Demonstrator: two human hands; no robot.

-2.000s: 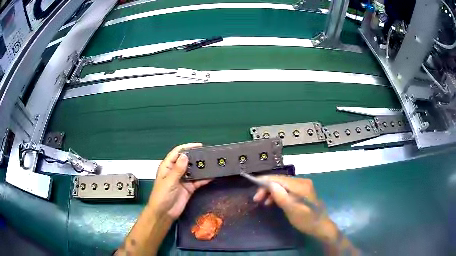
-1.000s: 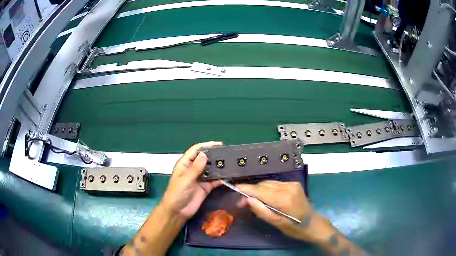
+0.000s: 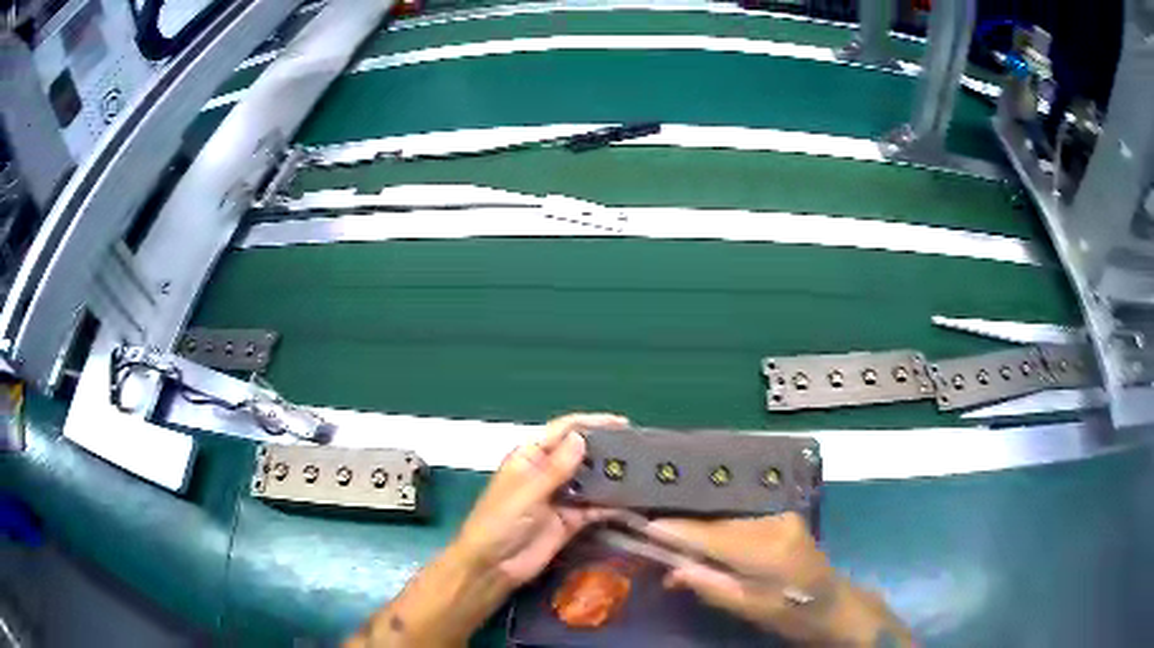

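My left hand [image 3: 538, 500] holds the left end of a grey-brown fixture block [image 3: 696, 472], thumb on its face. The block is raised above the black tray [image 3: 671, 620], its four round seats with yellowish centres facing me. My right hand [image 3: 759, 570] holds silver tweezers [image 3: 652, 542] just under the block's lower edge. The tweezers' tip lies near my left fingers and is blurred; whether it touches the block I cannot tell. An orange-red lump [image 3: 591, 595] lies in the tray below.
Another fixture block [image 3: 339, 477] lies on the near green edge at left. A block [image 3: 848, 380] leads a row at the right gate beside pointed guide strips [image 3: 1006, 330]. One more block [image 3: 228, 347] is at far left, near a sensor bracket [image 3: 272, 411]. White guide rails [image 3: 658, 220] cross the green surface.
The view has shifted, so the scene sits further right and lower. The tweezers have moved from the block's lower middle toward its left end. The blocks at left and right gates show further into view.
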